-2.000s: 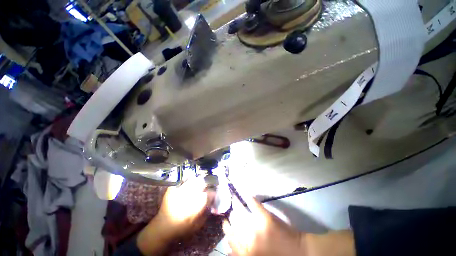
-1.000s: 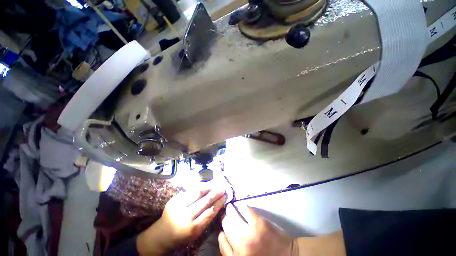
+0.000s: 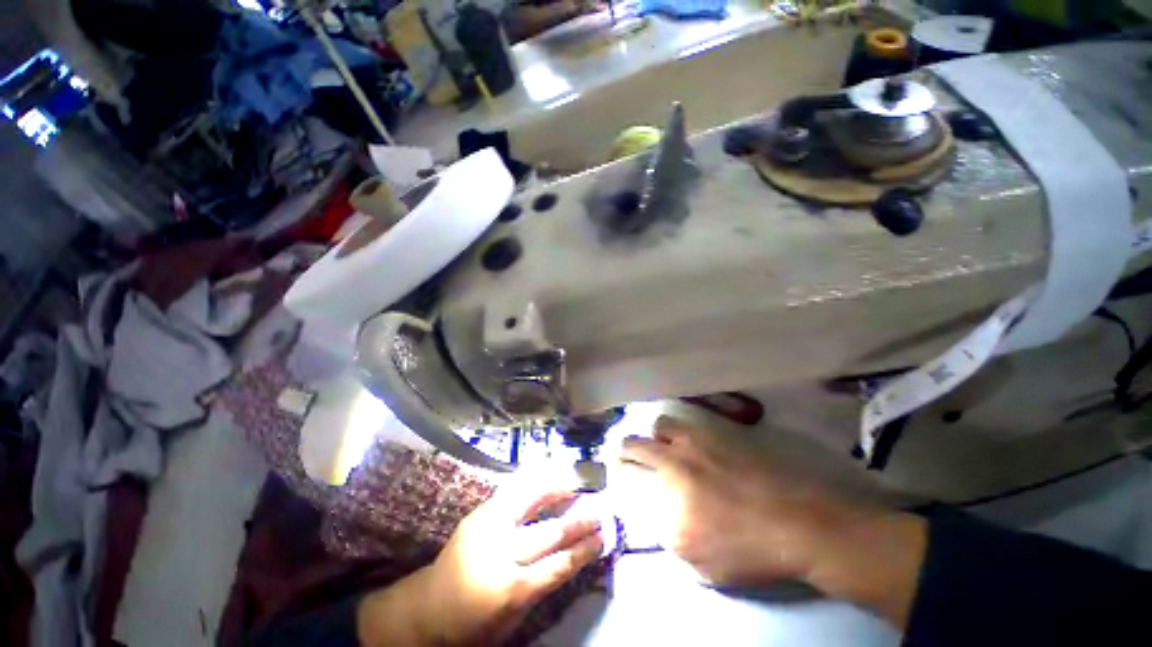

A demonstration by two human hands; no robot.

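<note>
The beige sewing machine head (image 3: 745,278) crosses the view. Its presser foot and needle (image 3: 589,470) sit in bright glare. Speckled maroon-and-white knit fabric (image 3: 411,499) lies left of the needle and under my left hand. My left hand (image 3: 505,569) is bare and presses with bent fingers on the fabric edge just in front of the presser foot; glare hides its fingertips. My right hand (image 3: 733,506) is bare, right of the needle, fingers bent toward it. Glare hides whether it grips anything. The glowing lamp (image 3: 341,432) is left of the needle.
Grey and dark red cloth (image 3: 164,360) is heaped at the left. A white tape roll (image 3: 411,253) sits on the machine's front end. White elastic (image 3: 1074,202) and an "M" label ribbon (image 3: 941,375) hang over the arm. Thread snips (image 3: 735,407) lie behind my right hand. An orange-topped spool (image 3: 887,48) stands behind.
The view has shifted, so the machine appears farther right and lower. My right hand has moved from in front of the needle to beside it on the right. My left hand stays on the fabric.
</note>
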